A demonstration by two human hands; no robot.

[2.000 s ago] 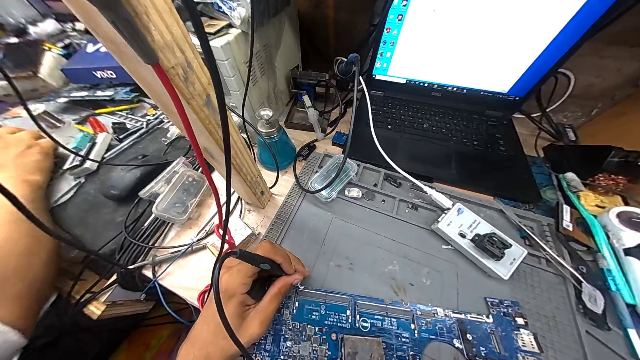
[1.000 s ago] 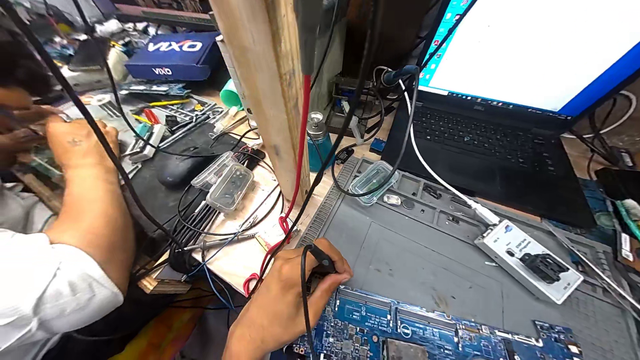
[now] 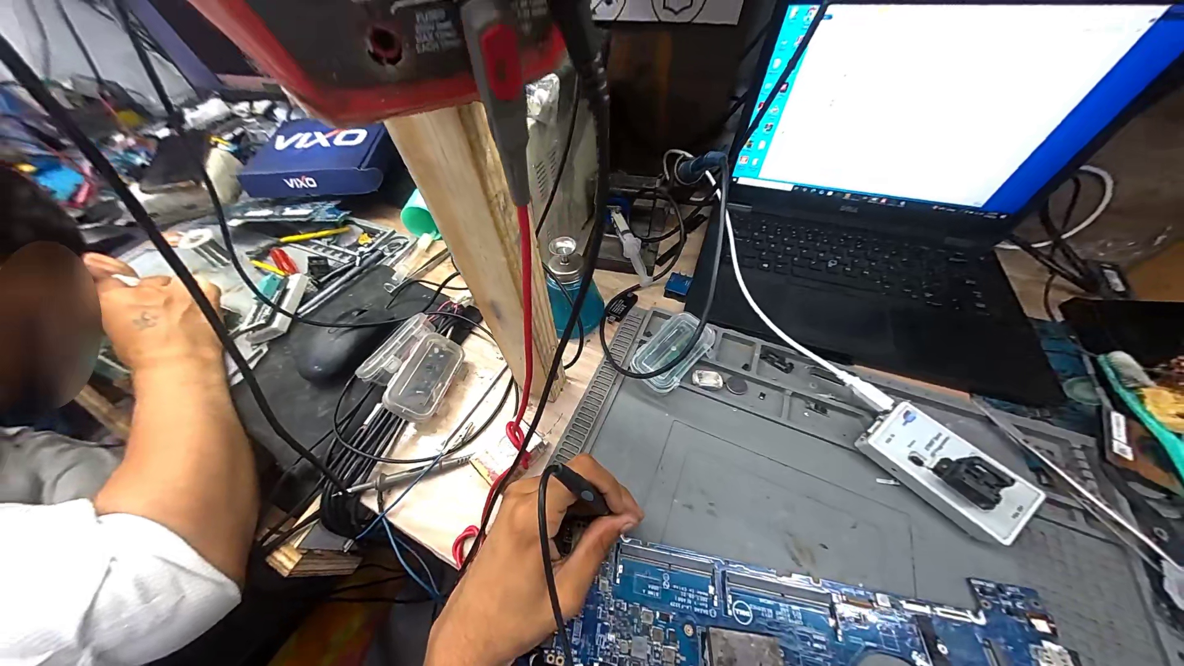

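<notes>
My left hand (image 3: 523, 564) is closed around a black test probe (image 3: 581, 488), its fingertips at the upper left edge of a blue laptop motherboard (image 3: 680, 601). The probe's tip is hard to make out between the fingers. The board lies on a grey silicone work mat (image 3: 768, 490) and runs off the bottom of the view. A black lead loops from the probe down over the hand. Above hangs a red and black meter (image 3: 416, 55), with a red-marked probe (image 3: 499, 92) and red lead (image 3: 527, 305) in front of a wooden post. My right hand is not in view.
A white programmer box (image 3: 953, 472) is cabled to a black laptop (image 3: 860, 268). A clear plastic case (image 3: 672, 351) lies on the mat's edge, near a bottle of blue liquid (image 3: 573, 296). Cables and a wooden post (image 3: 481, 222) stand left. Another person's arm (image 3: 185, 425) is at far left.
The view has swung left and upward, bringing the meter and more of the other person into sight. My left hand stays at the motherboard's upper left edge with the probe.
</notes>
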